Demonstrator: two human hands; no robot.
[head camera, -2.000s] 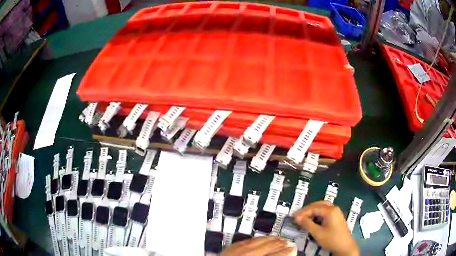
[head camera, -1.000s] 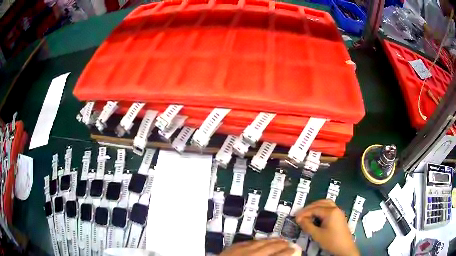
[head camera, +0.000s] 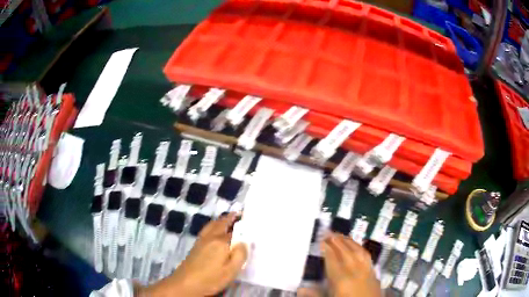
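Observation:
Square watches with dark faces and pale straps (head camera: 176, 221) lie in close rows. A long white paper sheet (head camera: 280, 223) lies over part of the rows. My left hand (head camera: 217, 255) is at the sheet's left edge, with thumb and fingers touching it; whether it grips the sheet or a watch beneath is unclear. My right hand (head camera: 348, 261) is just right of the sheet over the watches, its fingertips bent down; what is under them is hidden.
Stacked red trays (head camera: 330, 81) with straps poking out stand beyond the rows. A filled watch tray (head camera: 49, 151) is at left beside a rounded white sheet (head camera: 66, 161) and a paper strip (head camera: 108, 87). A yellowish ring (head camera: 482, 210) and calculator (head camera: 518, 258) are at right.
The view has turned left, so the trays and watches appear further right. My left hand has moved to the sheet's left edge. My right hand has moved left, nearer the sheet.

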